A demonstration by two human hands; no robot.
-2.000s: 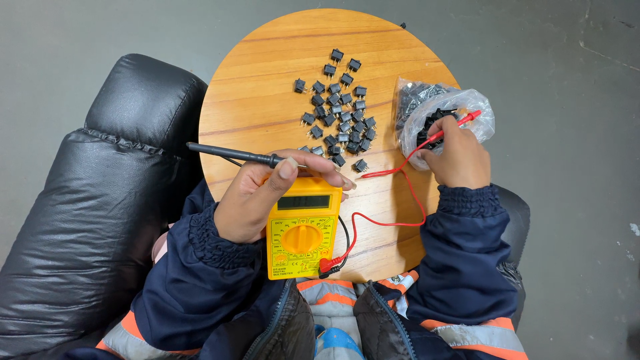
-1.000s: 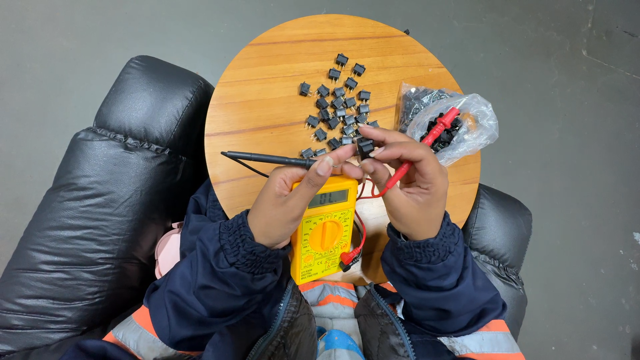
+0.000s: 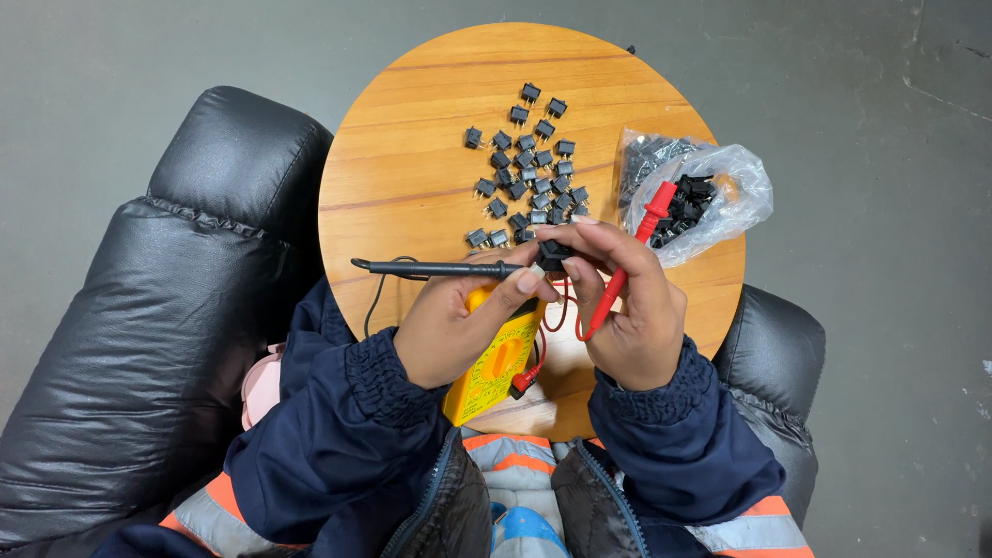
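Observation:
Between the fingertips of both hands is a black rocker switch (image 3: 553, 254). My left hand (image 3: 465, 318) also grips the black test probe (image 3: 442, 269), which points to the right; its tip is hidden by the fingers. In my right hand (image 3: 639, 310) the red test probe (image 3: 612, 298) lies across the fingers, its metal tip pointing up and away from the switch. A yellow digital multimeter (image 3: 496, 360) is tilted beneath my left hand, with its dial visible and its display mostly covered. Red and black leads run from it.
Several loose rocker switches (image 3: 528, 175) with metal terminals lie on the round wooden table (image 3: 395, 155). At the right, an open clear plastic bag (image 3: 748, 186) holds more switches. Black padded armrests (image 3: 155, 310) flank the table, and a pink object (image 3: 262, 387) is at the left.
My right hand has come from the plastic bag to my left hand, and a switch is now held between them. The multimeter has become more tilted, its display now mostly covered.

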